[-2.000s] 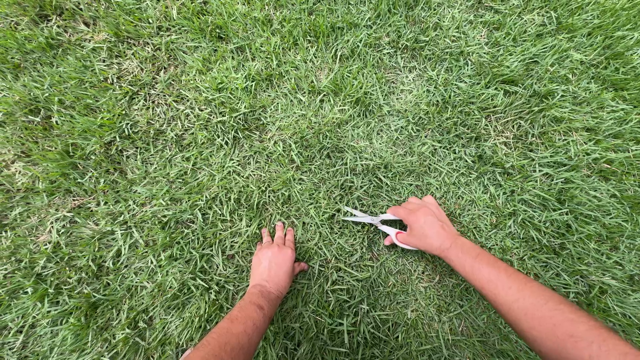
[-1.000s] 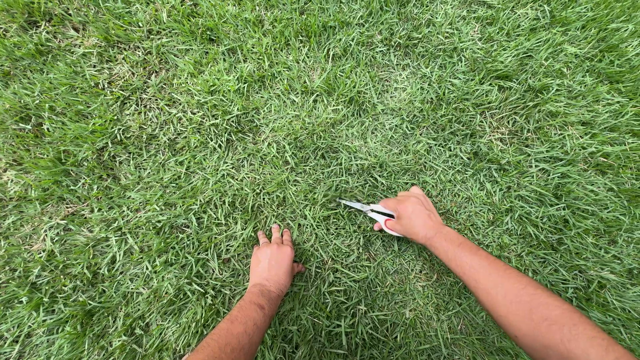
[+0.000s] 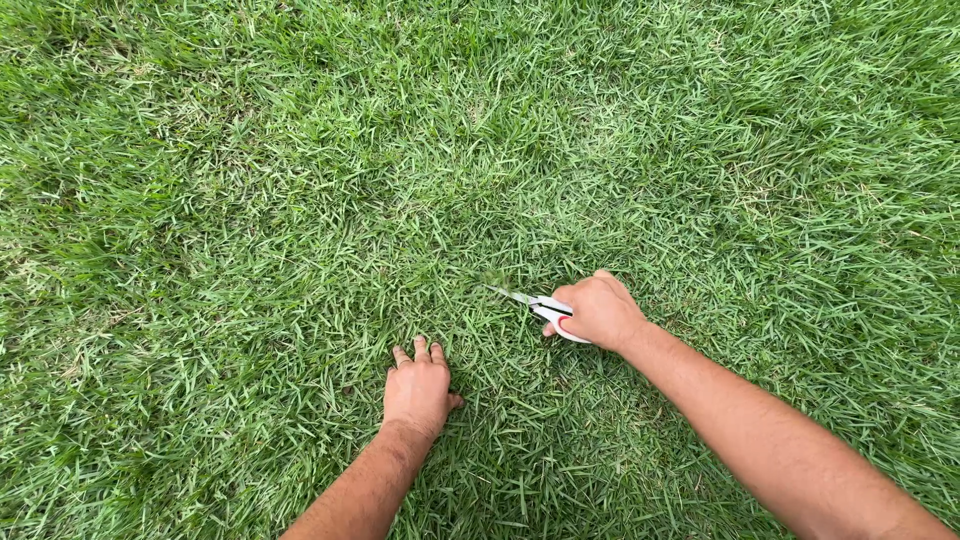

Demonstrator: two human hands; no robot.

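Note:
My right hand (image 3: 600, 309) grips a pair of scissors (image 3: 556, 315) with white handles, red inside one finger loop. The blades point left and slightly up, close together and low over the grass (image 3: 480, 225); their tips blur among the blades of grass, and some loose grass shows at them. Down and to the left, my left hand (image 3: 420, 386) rests palm down on the grass, its fingers somewhat apart and nothing seen in it. Part of the scissors' handles is hidden by my right hand.
Lawn fills the whole view. Longer grass (image 3: 900, 112) stands at the right and upper edges, while shorter, matted grass with cut bits lies around the middle. Dry, straw-coloured patches (image 3: 232, 127) show at the upper left.
The scissors' blades stood apart two seconds ago and are now close together. My left hand has stayed in about the same place.

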